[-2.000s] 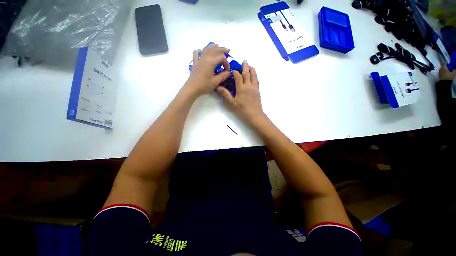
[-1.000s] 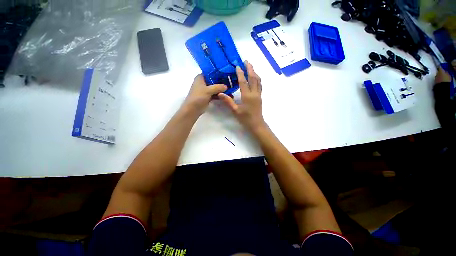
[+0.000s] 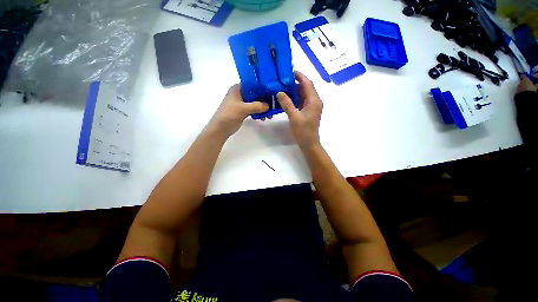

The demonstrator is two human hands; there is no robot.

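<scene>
A blue blister tray (image 3: 262,44) is held tilted up in front of me. A black data cable (image 3: 255,66) lies in it, with its two plug ends upright in the upper part and the rest at the bottom, partly under my thumbs. My left hand (image 3: 239,109) grips the tray's lower left side, thumb on the cable. My right hand (image 3: 305,112) grips its lower right side, thumb also pressed inside near the bottom. The fingers behind the tray are mostly hidden.
A retail box (image 3: 330,50) and an empty blue tray (image 3: 384,43) lie right of centre. An open box (image 3: 465,106) and loose cables (image 3: 466,66) are farther right, beside another person's hand (image 3: 525,85). A smartphone (image 3: 173,57), finished box (image 3: 107,127) and plastic bag (image 3: 74,50) are left.
The tray, first mostly covered by my hands, now shows upright with its plugs facing me. Both hands now hold its lower sides. The view has shifted, showing more of the table's far edge.
</scene>
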